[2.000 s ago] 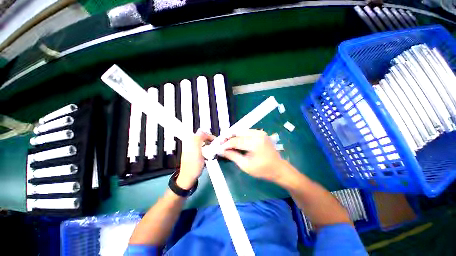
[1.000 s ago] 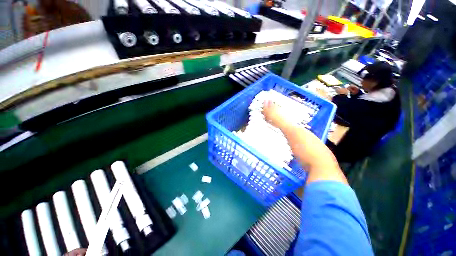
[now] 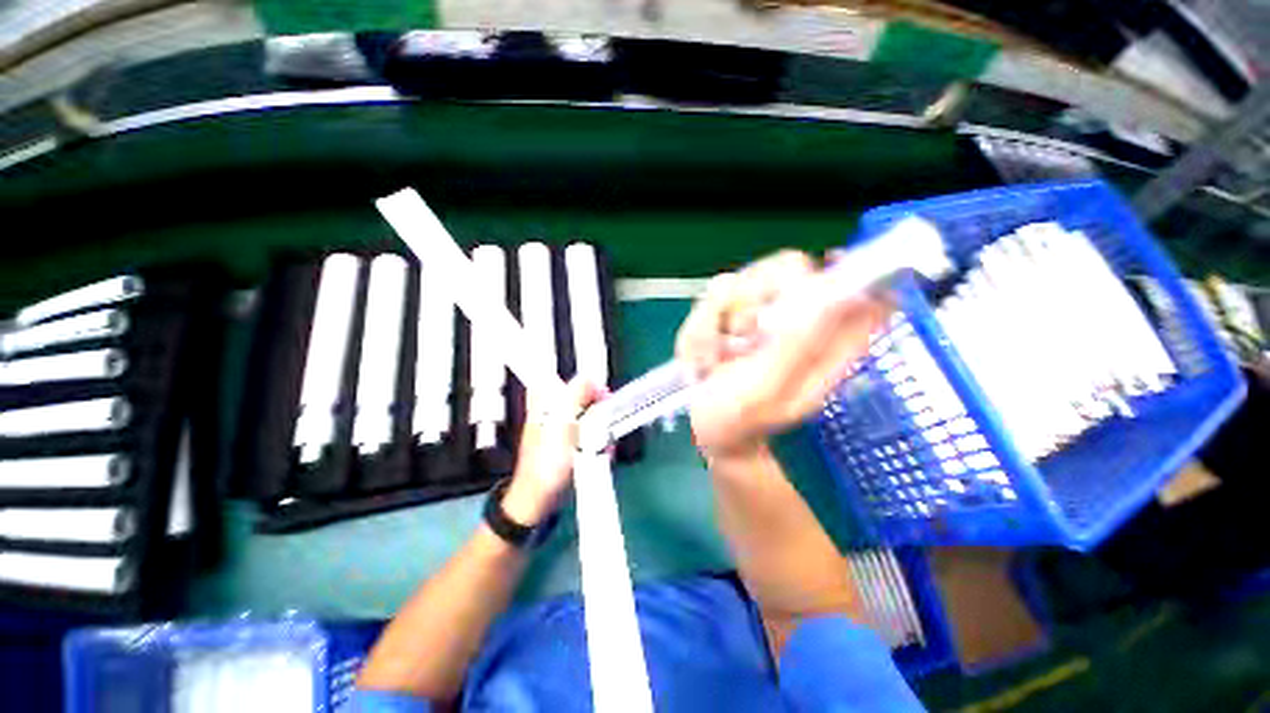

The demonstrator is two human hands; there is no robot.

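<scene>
My left hand (image 3: 550, 453), with a black wristband, grips long white strips (image 3: 478, 304) in front of me. One length slants up-left across the slotted tray; another runs down over my lap. My right hand (image 3: 766, 341), slightly blurred, is closed around a slim white tube (image 3: 891, 262). The tube's lower-left end meets the strips at my left fingertips; its other end points up-right before the basket. Whether the two strip lengths are one piece is hidden by my fingers. The black slotted tray (image 3: 279, 481) holds a row of white tubes.
A second black tray (image 3: 167, 418) with several tubes is at the left. The blue basket (image 3: 961, 488) of white tubes is at the right. Blue containers (image 3: 91, 676) lie below the bench edge on both sides, with cardboard (image 3: 986, 606) at right. The dark green conveyor (image 3: 669, 181) runs beyond.
The view has swung back from the basket to the bench. My right hand has left the basket and now holds a tube against the strips at my left hand.
</scene>
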